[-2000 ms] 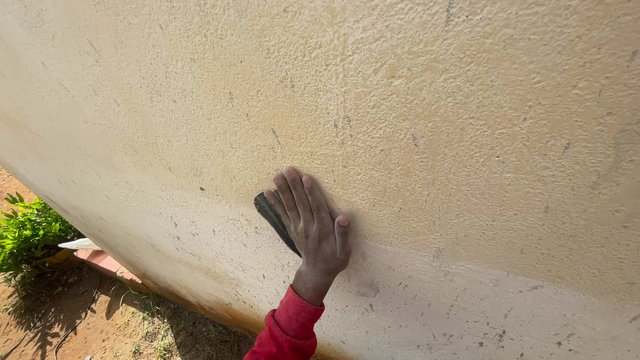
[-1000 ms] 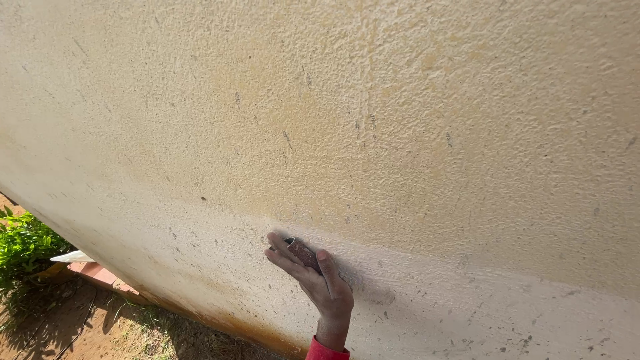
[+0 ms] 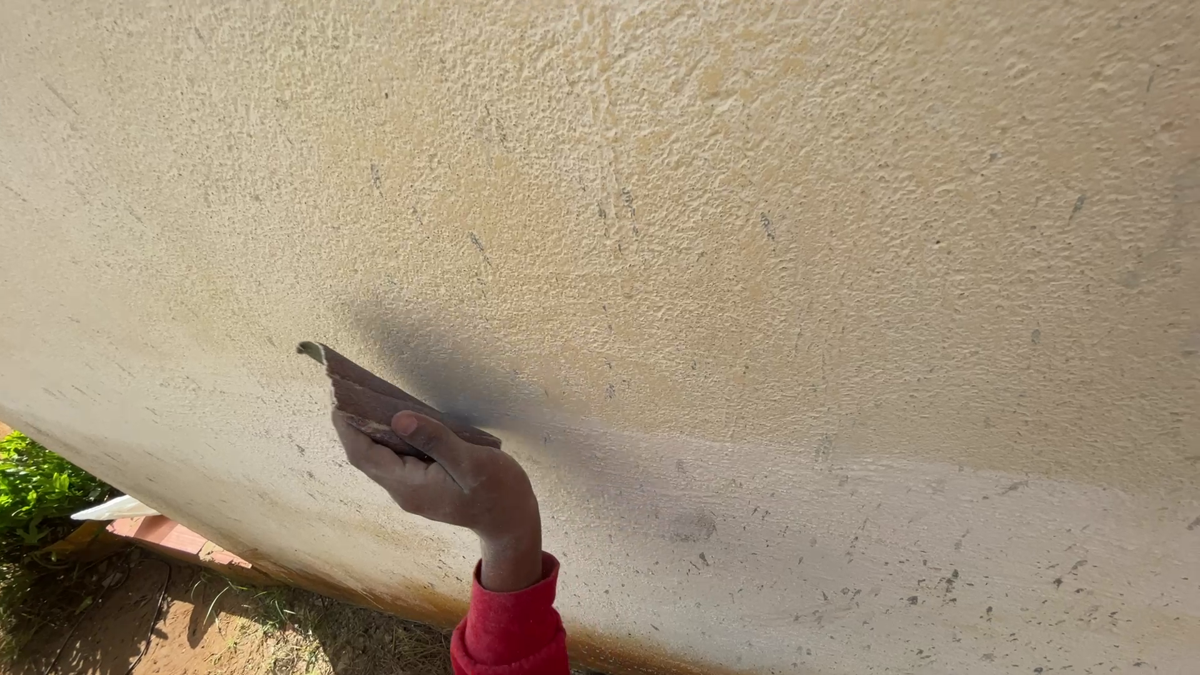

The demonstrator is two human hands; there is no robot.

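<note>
My left hand [image 3: 450, 478], in a red sleeve, is raised off the wall with its palm turned up. Between thumb and fingers it grips a folded piece of dark brown sandpaper [image 3: 380, 398], whose far left edge curls up. Behind both, their shadow falls on the textured cream wall [image 3: 712, 281]. A paler, smoother band [image 3: 750, 525] with dark specks runs along the wall's lower part. My right hand is out of view.
At the lower left are a green bush [image 3: 42, 487], a white object [image 3: 114, 509] and a reddish block edge [image 3: 178, 542]. Bare soil [image 3: 178, 619] with some grass borders the stained foot of the wall.
My left hand lay flat on the wall with the dark piece beneath it two seconds ago. It then moved lower, turned over and came away from the surface, showing more of the sandpaper.
</note>
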